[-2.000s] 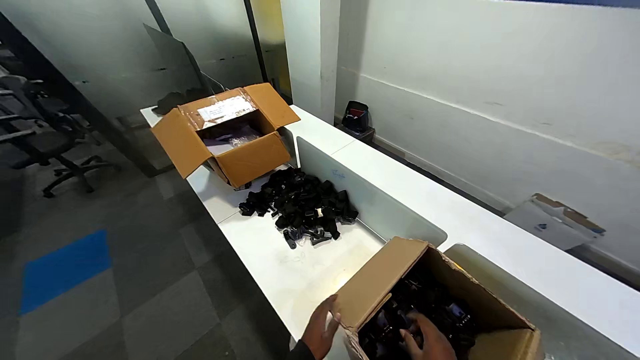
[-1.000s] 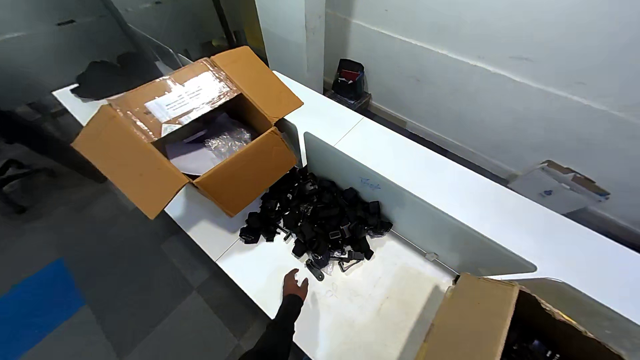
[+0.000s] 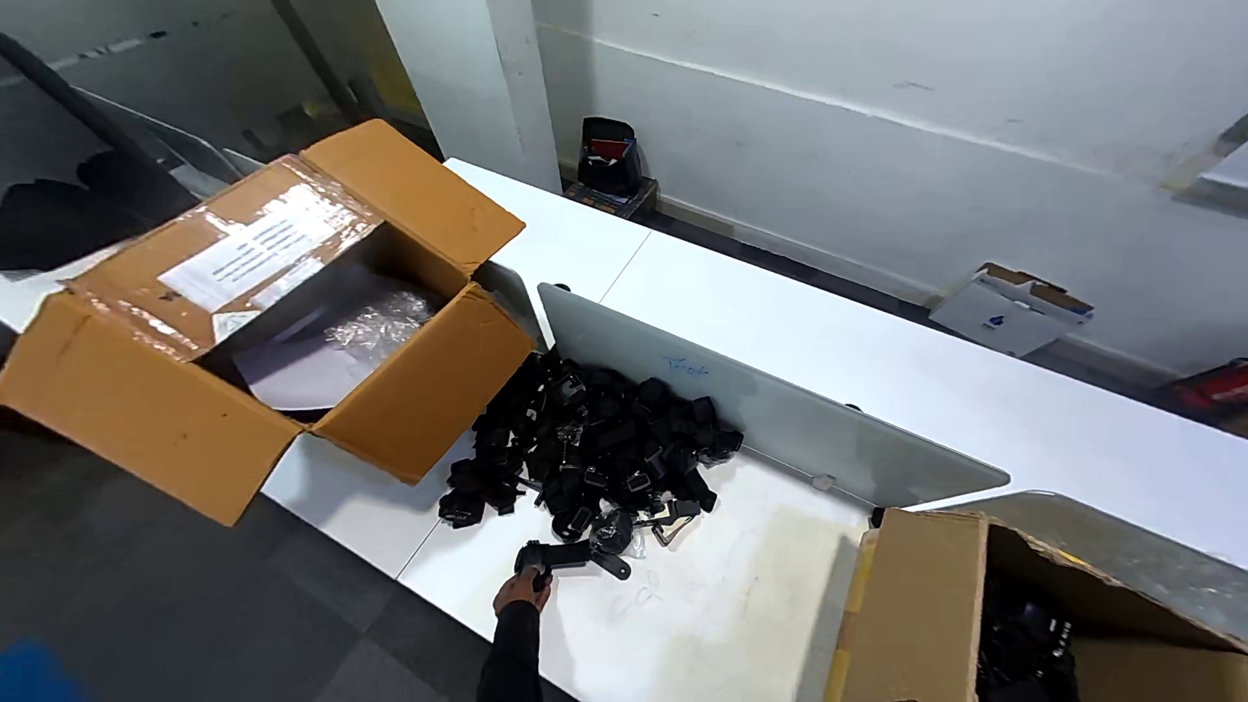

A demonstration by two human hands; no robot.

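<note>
My left hand [image 3: 524, 591] reaches in from the bottom edge, its fingers closed on one end of a black plastic mount arm [image 3: 570, 558]. The mount arm lies at the near edge of a heap of black plastic mounts and small camera-like parts [image 3: 604, 448] on the white desk [image 3: 721, 604]. My right hand is out of view. At the lower right, an open cardboard box [image 3: 912, 604] holds more black items [image 3: 1024, 634], partly hidden by its wall.
A large open cardboard box [image 3: 409, 390] with papers and clear plastic wrap [image 3: 380, 327] stands left of the heap. A frosted divider [image 3: 770, 395] runs behind the heap. A black bag [image 3: 609, 161] and a white carton [image 3: 1009, 312] are beyond the desk.
My left hand has left the right-hand box's edge, moved to the heap and closed on the mount arm. My right hand, earlier inside that box, is out of view. The view has swung left.
</note>
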